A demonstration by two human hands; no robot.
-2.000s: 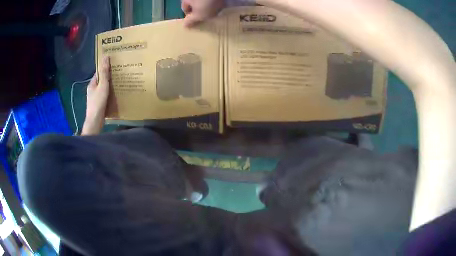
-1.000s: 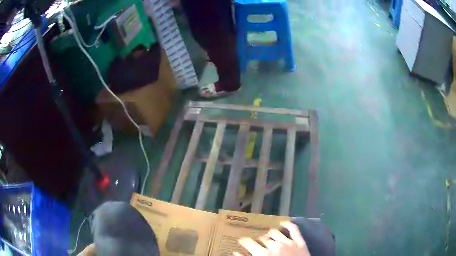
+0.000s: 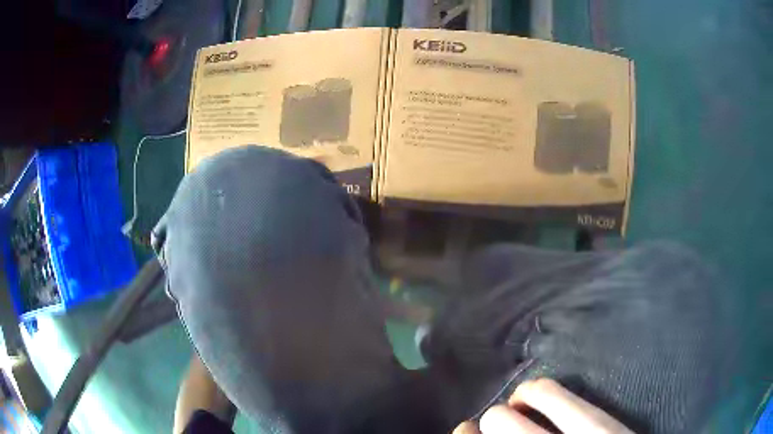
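Observation:
Two brown product cartons lie side by side on the slatted metal trolley (image 3: 356, 13), the left carton (image 3: 241, 110) and the right carton (image 3: 449, 169). Their printed faces are up and their edges nearly touch. My left knee covers the left carton's near part. My right hand (image 3: 542, 411) is at the bottom edge, over my right thigh, away from the cartons. Its fingers are bent and partly cut off; its grip is unclear. Of my left arm (image 3: 199, 394), only some skin and a dark cuff show beside my left leg; the hand's fingers are hidden.
A blue crate (image 3: 80, 225) with small parts stands at left. A round dark fan base (image 3: 174, 68) with a red spot is at upper left, with a thin white cable (image 3: 140, 169) below it. A curved grey tube (image 3: 97, 347) runs at lower left.
The view has tilted down from the trolley and aisle to the cartons and my legs. My right hand has left the right carton and is now over my thigh. The cartons remain side by side.

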